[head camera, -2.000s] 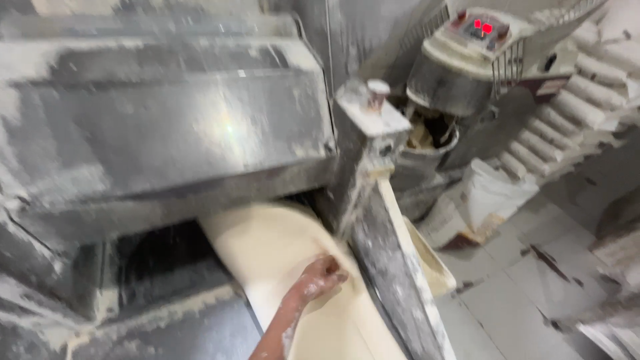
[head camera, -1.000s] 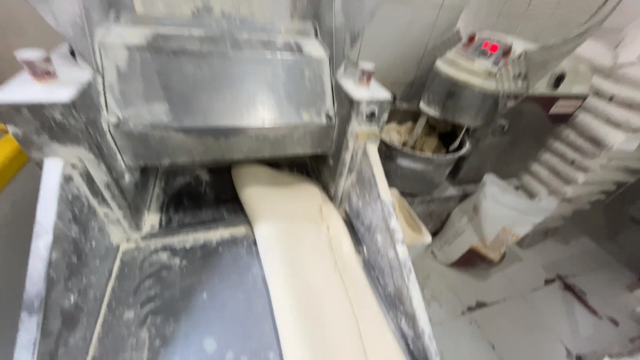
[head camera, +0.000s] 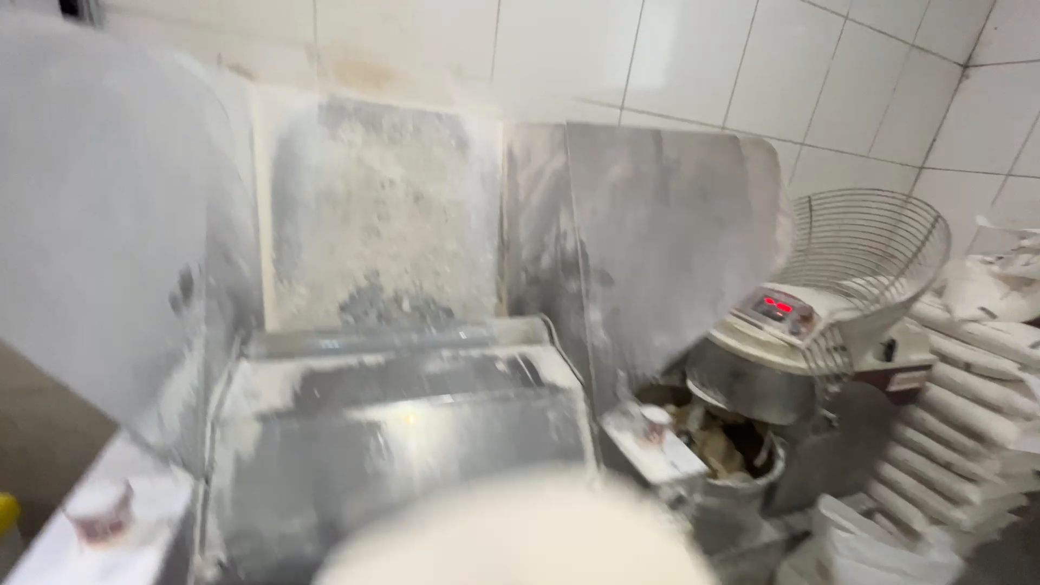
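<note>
Neither my left hand nor my right hand shows in the head view. A pale, blurred mass of dough rises at the bottom centre, close to the camera, and covers the lower part of the machine. Behind it is the flour-dusted metal cover of a dough sheeter. Above the cover stands an upright, flour-caked metal panel, between a left side guard and a right side guard. Whether a hand holds the dough is hidden.
A spiral mixer with a raised wire guard stands at the right, dough in its bowl. Stacked sacks are beside it. Small cups stand on the left ledge and the right ledge. An open white bag is lower right.
The view has tilted up. One second ago the dough lay as a long strip on the machine's bed; now a pale mass is raised before the cover. The hand on the dough two seconds ago is out of view.
</note>
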